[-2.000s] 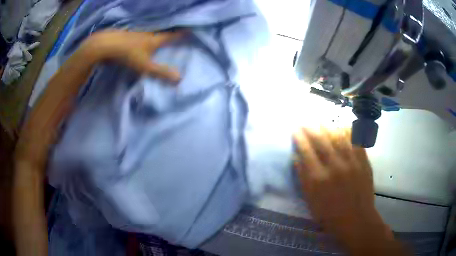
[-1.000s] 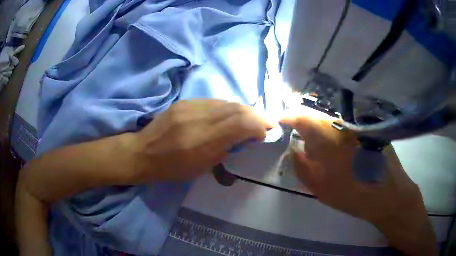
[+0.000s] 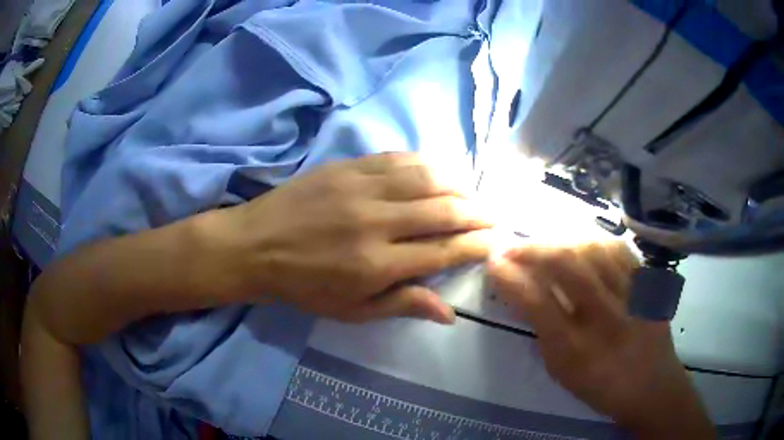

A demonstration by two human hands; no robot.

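A large light blue garment [image 3: 198, 120] lies in folds left of the sewing machine head [image 3: 636, 94]. My left hand [image 3: 370, 236] lies flat on the garment's edge, fingers spread and pointing right toward the needle area, thumb on the bed. My right hand [image 3: 584, 301] is beside it under the machine head, its fingertips near my left fingertips. Lamp glare washes out the cloth edge, the presser foot and the right fingertips, so whether my right hand grips cloth cannot be told.
A dark grey knob [image 3: 657, 292] hangs over my right hand. The white table's front edge has a printed ruler [image 3: 387, 412]. Crumpled pale cloth [image 3: 17, 86] lies at the far left, beyond the table's blue trim.
The garment was swung in and settled left of the needle. My left hand came down from the upper left; its pinched fingers have since flattened out. My right hand has shifted slightly toward the front edge.
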